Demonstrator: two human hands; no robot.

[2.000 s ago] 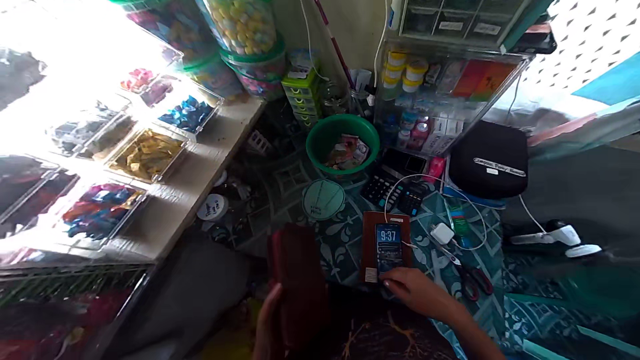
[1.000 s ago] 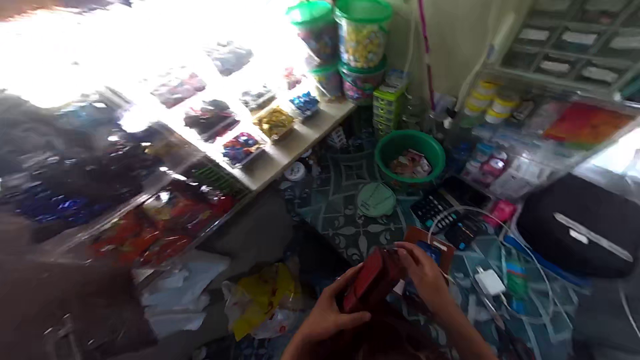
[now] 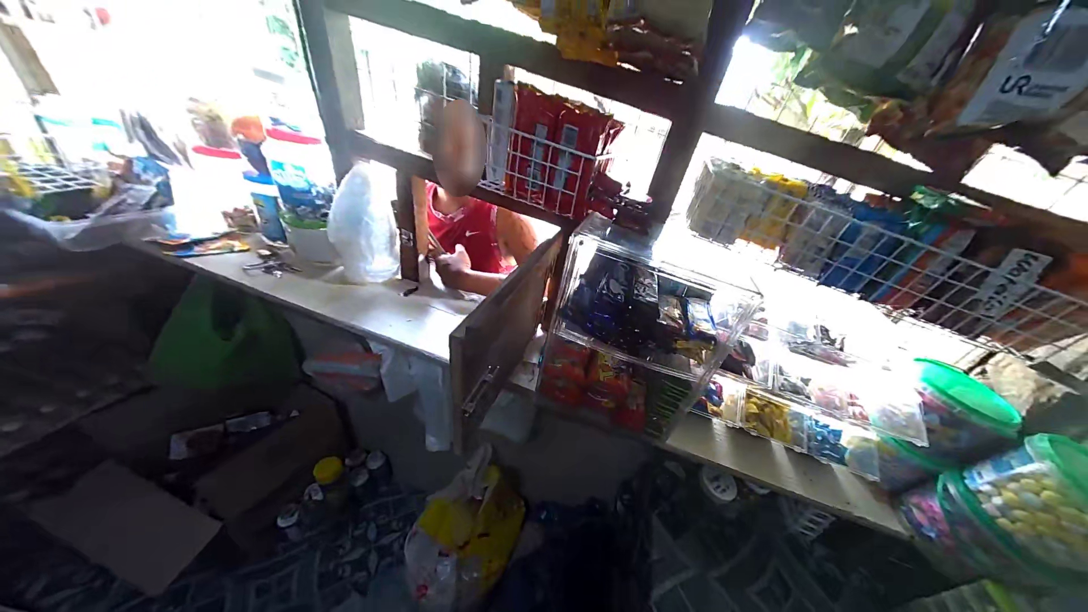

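Neither my left hand nor my right hand shows in the head view now, so what they hold is hidden. A person in a red sleeveless top (image 3: pixel 466 235) is on the far side of a small opening above the white counter (image 3: pixel 365 310), with a hand at the opening. A wooden hatch door (image 3: pixel 501 336) stands swung inward beside it. Just left of the opening a bundle of clear plastic bags (image 3: pixel 364 225) rests on the counter. Clear bins of wrapped sweets (image 3: pixel 769 414) line the counter at the right.
Wire baskets (image 3: pixel 867 272) of packets hang on the wooden frame. Green-lidded tubs (image 3: pixel 1020 493) stand at the right. Below the counter are a green plastic bag (image 3: pixel 223 336), a cardboard box (image 3: pixel 272 463), jars (image 3: pixel 330 476) and a yellow and white plastic bag (image 3: pixel 466 531).
The view has swung far to the left and up, to the counter and opening. Both hands and the dark red wallet-like case they held a second ago are out of view.
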